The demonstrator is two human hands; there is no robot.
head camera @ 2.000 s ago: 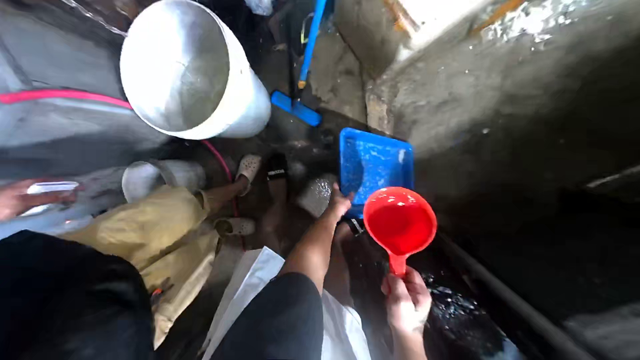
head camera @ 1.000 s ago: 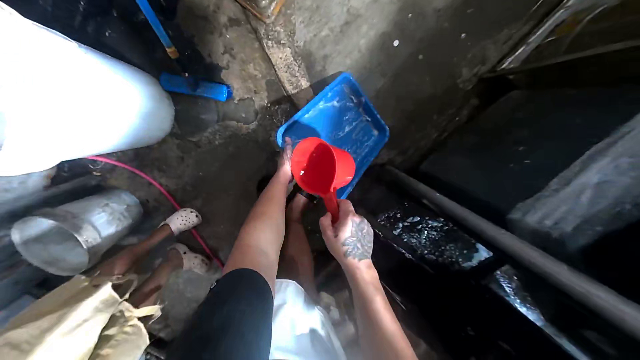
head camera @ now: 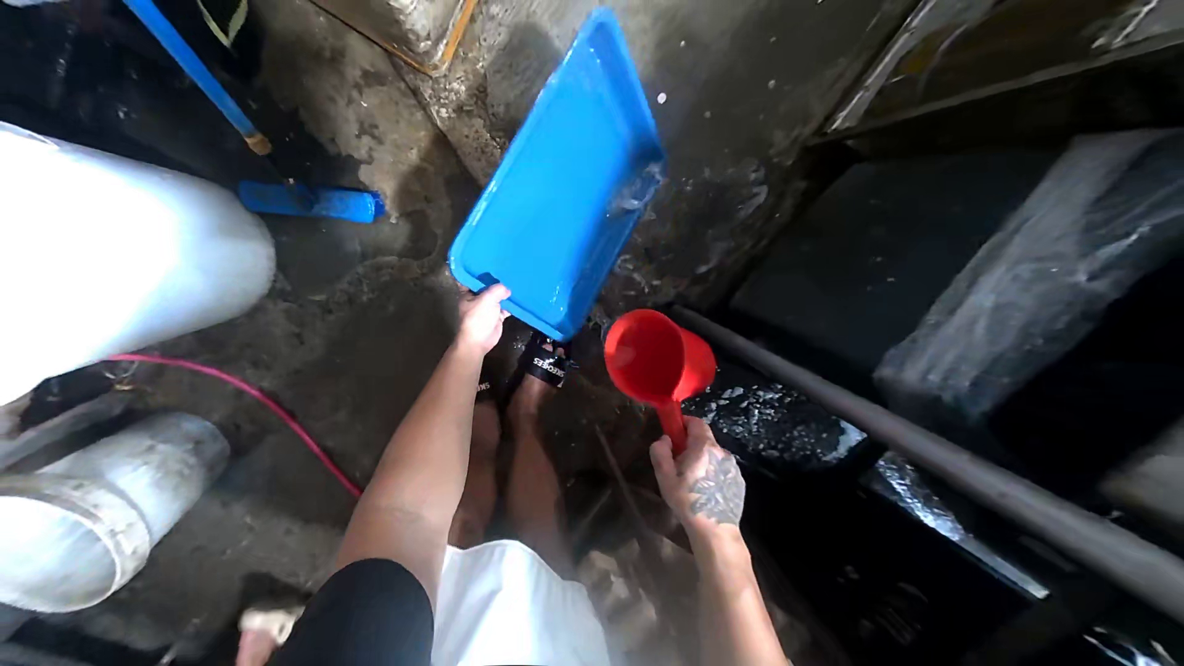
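My left hand [head camera: 483,317] grips the near rim of a rectangular blue plastic tray [head camera: 560,185], its thumb over the edge. The tray is tilted, and a little water or foam shows at its right side. My right hand [head camera: 698,472] is closed around the handle of a red plastic dipper [head camera: 647,356]. The dipper is tipped, its mouth facing up and left, to the right of the tray's near corner and apart from it. Whether liquid is in the dipper, I cannot tell.
At left stand a large white barrel [head camera: 120,250] and a whitish bucket [head camera: 139,499]. A pink hose [head camera: 268,402] runs over the wet concrete floor. A blue-handled floor brush [head camera: 310,202] lies beyond the barrel. To the right, a metal pipe [head camera: 888,425] borders dark, wet surfaces. Another person's foot shows at lower left.
The red dipper, over the tray's near part before, is now off to its right. The tray is tilted more steeply, and the white foam seen across it has mostly gone. The view has shifted.
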